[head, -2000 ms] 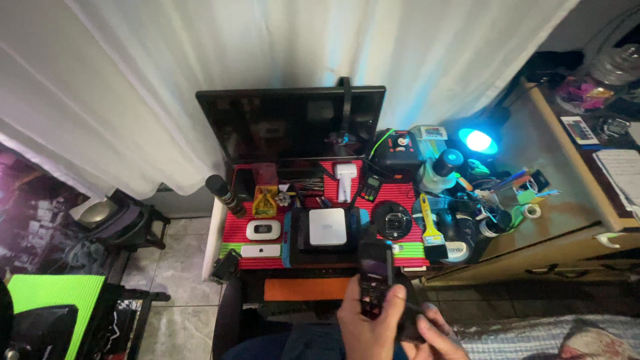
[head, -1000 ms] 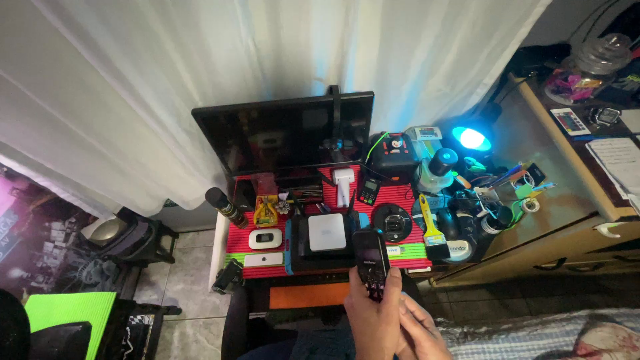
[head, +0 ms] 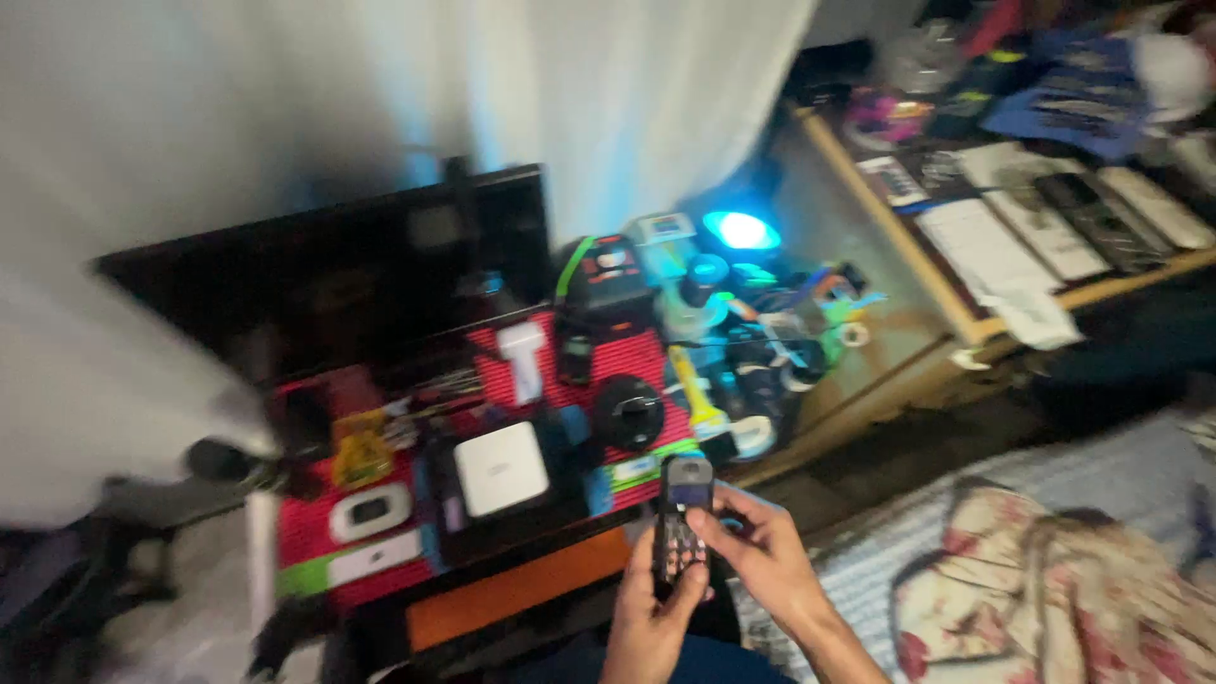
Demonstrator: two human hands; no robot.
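Observation:
A black cordless phone handset with a small screen and keypad is held upright between both hands. My left hand wraps its lower left side, the thumb over the bottom keys. My right hand touches its right side, with the thumb near the keys under the screen and the fingers partly behind. Beyond the hands lie a white square box, a round black device and a yellow-handled brush on a red ribbed mat. The picture is blurred.
A dark monitor stands at the back before a white curtain. A glowing blue-white lamp is behind cluttered bottles and tools. A wooden cabinet bearing papers and remotes stands at right; patterned fabric lies at lower right.
The view has swung to the right. My right hand has come up alongside the phone, its thumb now over the front; my left hand still holds it.

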